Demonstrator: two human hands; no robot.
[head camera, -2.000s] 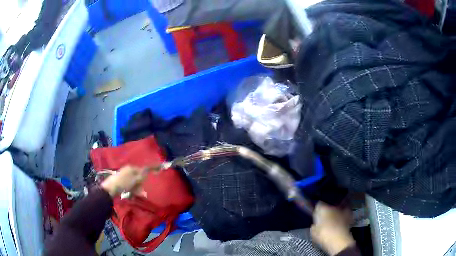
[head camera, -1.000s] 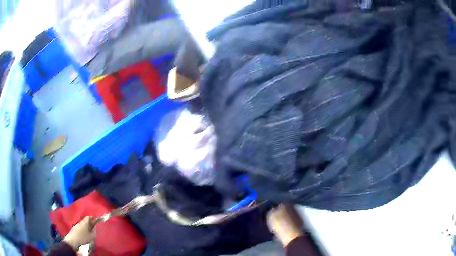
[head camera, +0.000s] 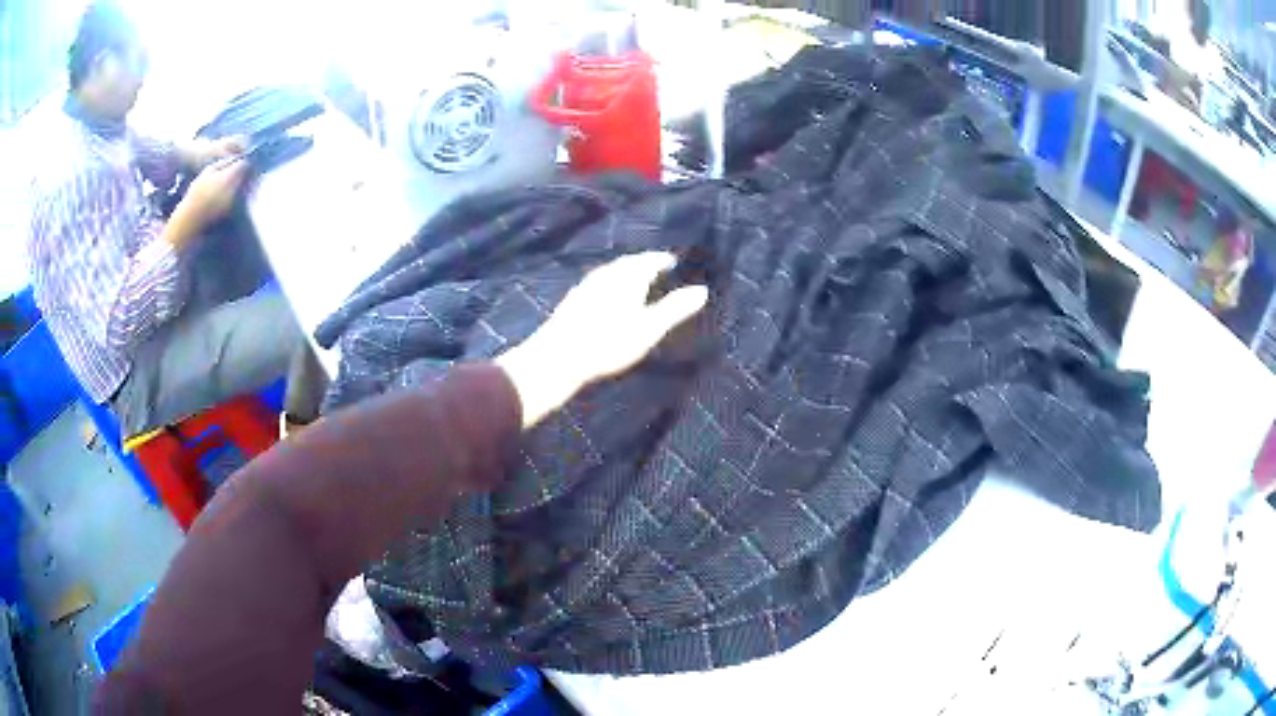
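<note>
A large heap of dark checked cloth (head camera: 784, 420) with thin pale lines lies across the white table (head camera: 980, 616) in the middle of the view. My left hand (head camera: 609, 329) reaches in from the lower left in a dark maroon sleeve and lies over the upper left part of the heap. Its thumb and fingers are apart, with dark cloth between them, and no grip on the cloth shows. My right hand is not in view.
A seated person (head camera: 126, 252) holds dark cloth at the upper left, on a red stool (head camera: 210, 455). A grey round vent (head camera: 459, 123) and a red container (head camera: 609, 112) stand behind the heap. A blue bin (head camera: 525, 697) shows below. Metal machine parts (head camera: 1161, 685) are at the lower right.
The view has swung from the blue bin up to the table. The long brownish strip that both hands held is no longer seen in them. My left hand is now over the checked cloth.
</note>
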